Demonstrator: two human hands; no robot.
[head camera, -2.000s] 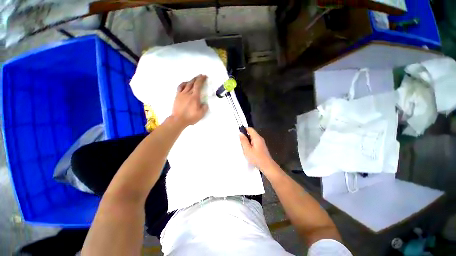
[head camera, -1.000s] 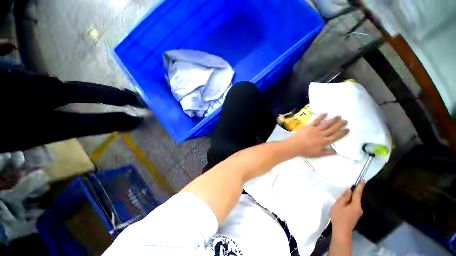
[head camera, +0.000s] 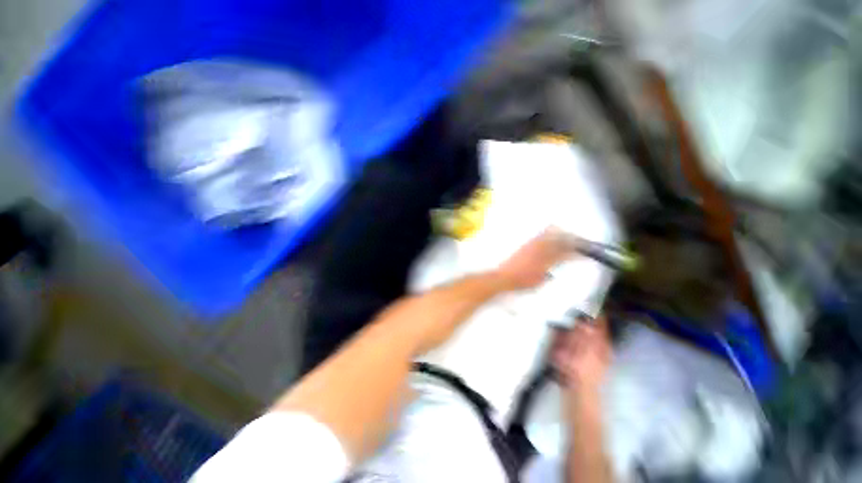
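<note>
The view is blurred. A white garment panel (head camera: 539, 179) lies over my lap and a yellow-taped block (head camera: 466, 215), which shows at the panel's left edge and far end. My left hand (head camera: 541, 259) is on or just over the panel's middle, its fingertips by the dark part of the mallet head (head camera: 624, 258); I cannot tell if it grips anything. The mallet's yellow-green end is at the panel's right edge. My right hand (head camera: 583, 351) is closed around the mallet's dark grip, nearer my body. The shaft is too blurred to make out.
A large blue bin (head camera: 213, 278) stands to the left with pale grey cloth (head camera: 241, 141) inside. A brown table edge (head camera: 695, 179) runs down the right, with pale material beyond it. Blurred white fabric (head camera: 676, 396) lies at the lower right. A dark blue object is at the lower left.
The view has shifted, so the bin and lap appear further left. My left hand, earlier spread flat on the panel, is now closer to the mallet head. My right hand still holds the mallet.
</note>
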